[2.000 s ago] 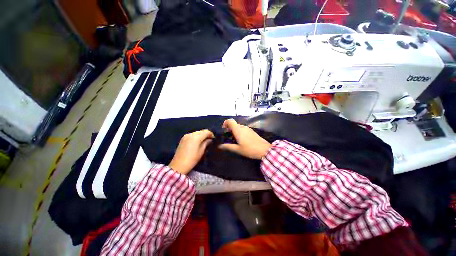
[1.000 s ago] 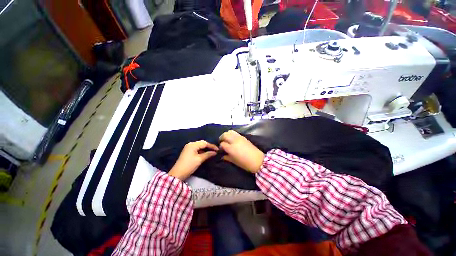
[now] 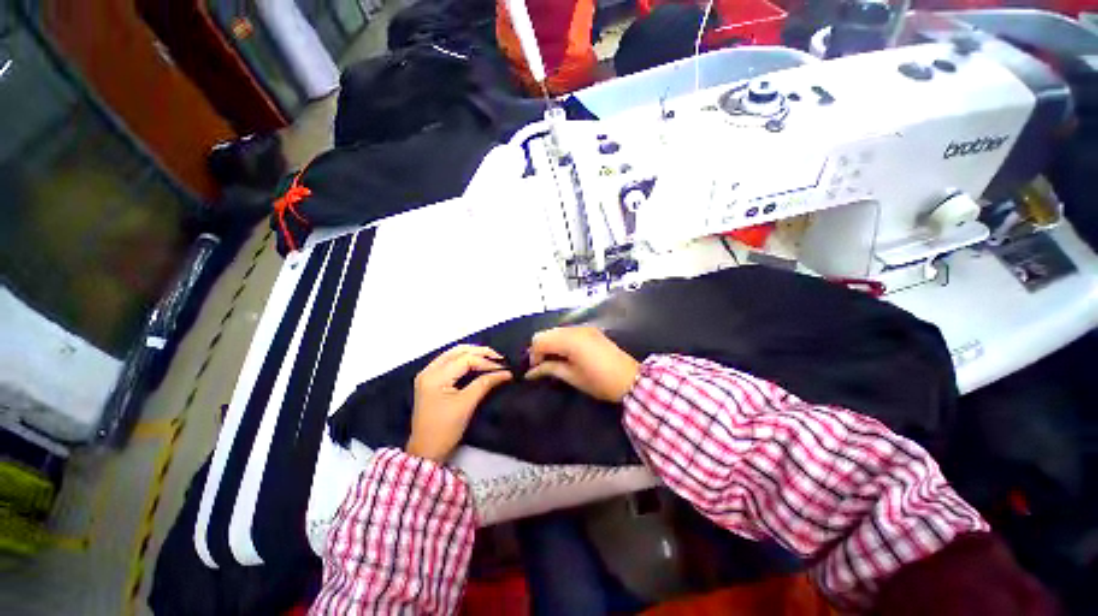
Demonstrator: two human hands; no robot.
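Note:
A large black garment panel (image 3: 771, 343) lies along the front of the white sewing table, in front of the presser foot and needle (image 3: 598, 271). My left hand (image 3: 452, 397) pinches the panel's cloth between thumb and fingers. My right hand (image 3: 580, 363) pinches the same cloth just to the right. The fingertips of both hands are close together, and what exactly lies between them is too small to tell. The white industrial sewing machine (image 3: 831, 169) stands behind the panel.
A black-and-white striped garment part (image 3: 295, 397) lies over the table's left side. A black bundle with a red-orange tie (image 3: 291, 207) is behind left. A pale blue bin (image 3: 710, 66) is behind the machine. Red-handled snips (image 3: 861, 286) lie under the arm. Floor tape (image 3: 199, 397) runs at left.
The view has shifted and tilted slightly. Both hands stay on the black cloth, with their fingertips drawn closer together than two seconds ago. The cloth's folds around them have changed.

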